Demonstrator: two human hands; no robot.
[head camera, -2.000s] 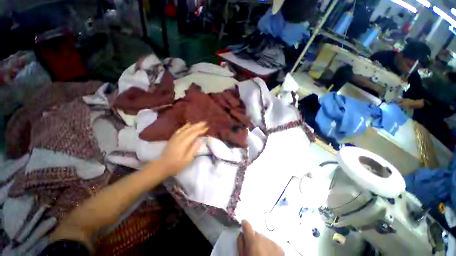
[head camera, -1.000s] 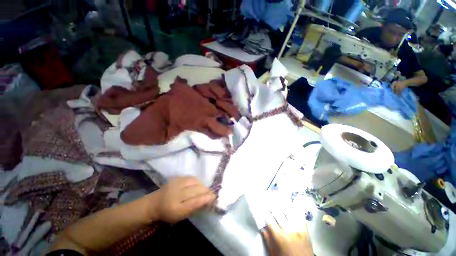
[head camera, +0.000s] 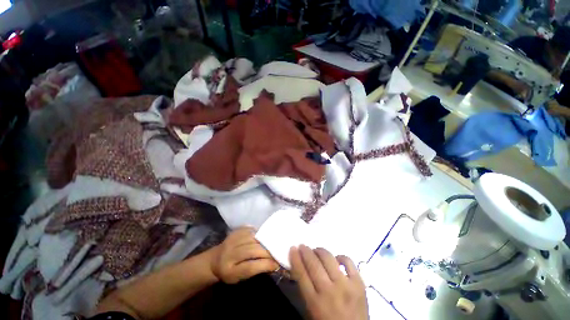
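The garment piece (head camera: 381, 187) lies white reverse up on the sewing table, with narrow speckled edges at its seams. Plain rust-brown fabric (head camera: 250, 147) lies folded on it. My left hand (head camera: 245, 255) grips the garment's near edge, where a white flap stands up. My right hand (head camera: 330, 282) is beside it on the same edge, fingers bent over the white fabric; its thumb is hidden. The sewing machine (head camera: 500, 250) is to the right of both hands, its lamp lighting the table.
A heap of speckled and whitish cut panels (head camera: 112, 162) is at left. A white tape roll (head camera: 520, 209) tops the machine head. Behind are another machine (head camera: 494, 59), blue fabric (head camera: 500, 137) and a red-edged table (head camera: 340, 57).
My right hand has moved left from near the needle to the garment's near edge, beside my left hand. The near edge is now raised in a white flap. The view has shifted.
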